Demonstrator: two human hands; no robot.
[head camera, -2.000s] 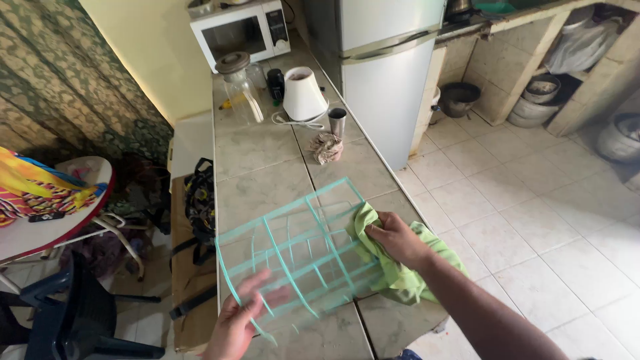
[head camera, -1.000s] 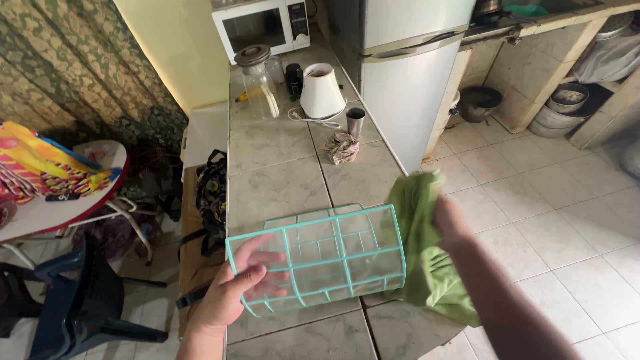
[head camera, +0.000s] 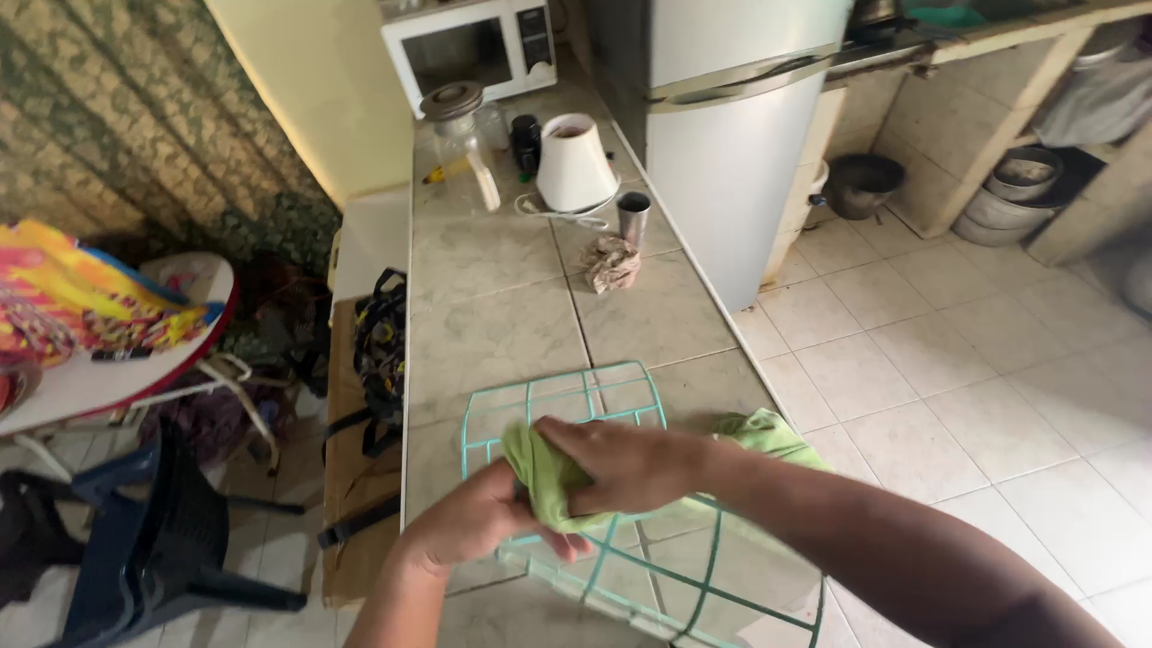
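A teal frame of thin bars with clear or mesh panels (head camera: 711, 589), perhaps an air-filter frame or a basket, is tilted over the tiled counter. My left hand (head camera: 486, 517) grips its near left part, some fingers showing beneath the bars. A green cloth (head camera: 549, 477) is bunched in my right hand (head camera: 621, 463), pressed against the frame right beside my left hand. The cloth's other end trails under my right forearm at the counter's right side. The cloth and my right hand hide part of the frame.
On the tiled counter (head camera: 486, 333) stand a crumpled paper (head camera: 612, 265), a metal cup (head camera: 634, 219), a white lampshade-like object (head camera: 576, 166), a lidded glass jar (head camera: 463, 162) and a microwave (head camera: 472, 54). A refrigerator (head camera: 738, 153) stands right; a dark blue plastic chair (head camera: 162, 531) and round table are left.
My right hand has moved left with the green cloth, from the frame's right side to beside my left hand. The frame has been turned and now slants down to the right.
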